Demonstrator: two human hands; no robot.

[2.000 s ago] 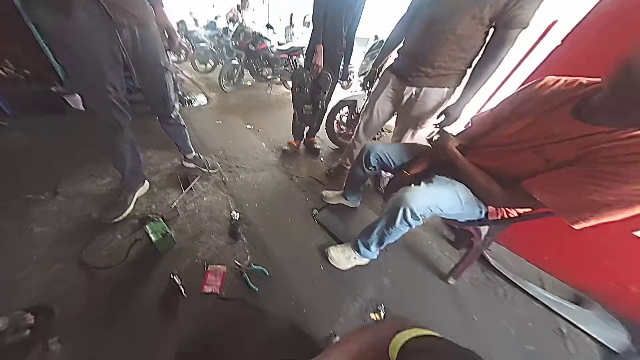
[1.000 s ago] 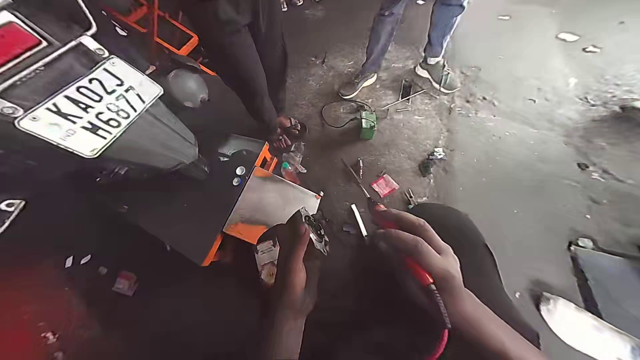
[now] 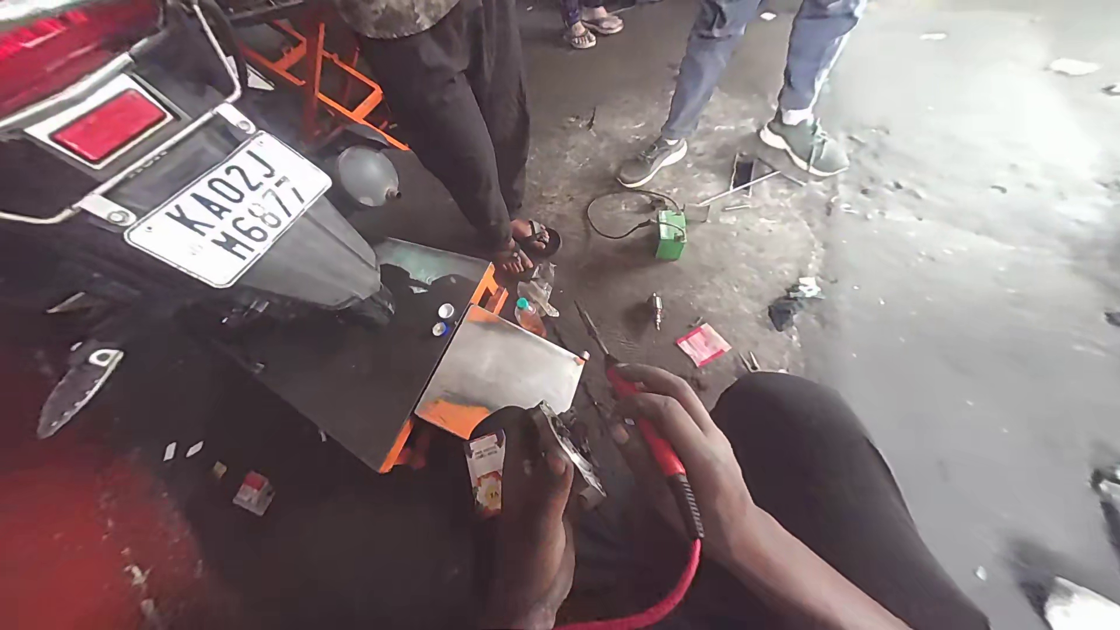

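My right hand (image 3: pixel 691 437) holds the red handle of a soldering iron (image 3: pixel 652 420), its thin metal tip pointing up and left and its red cable looping down below the wrist. In my left hand (image 3: pixel 534 499) is a small metal part (image 3: pixel 573 451), gripped by its edge; its far side and exact kind cannot be told. The iron's tip is above and to the right of this part, apart from it. Beside my left hand, at its left, lies a small printed carton (image 3: pixel 486 472).
A black and orange lift platform (image 3: pixel 341 376) with a metal plate (image 3: pixel 503 359) stands ahead left, under a motorcycle's rear (image 3: pixel 306 245). On the floor are a green battery (image 3: pixel 671 234), a spark plug (image 3: pixel 656 311), a red packet (image 3: pixel 703 345) and a bottle (image 3: pixel 528 317). Two people stand near.
The view has swung far from the seated person to the motorcycle's rear. Since one second ago, the white strip seen between my hands is out of sight. Both hands keep their hold.
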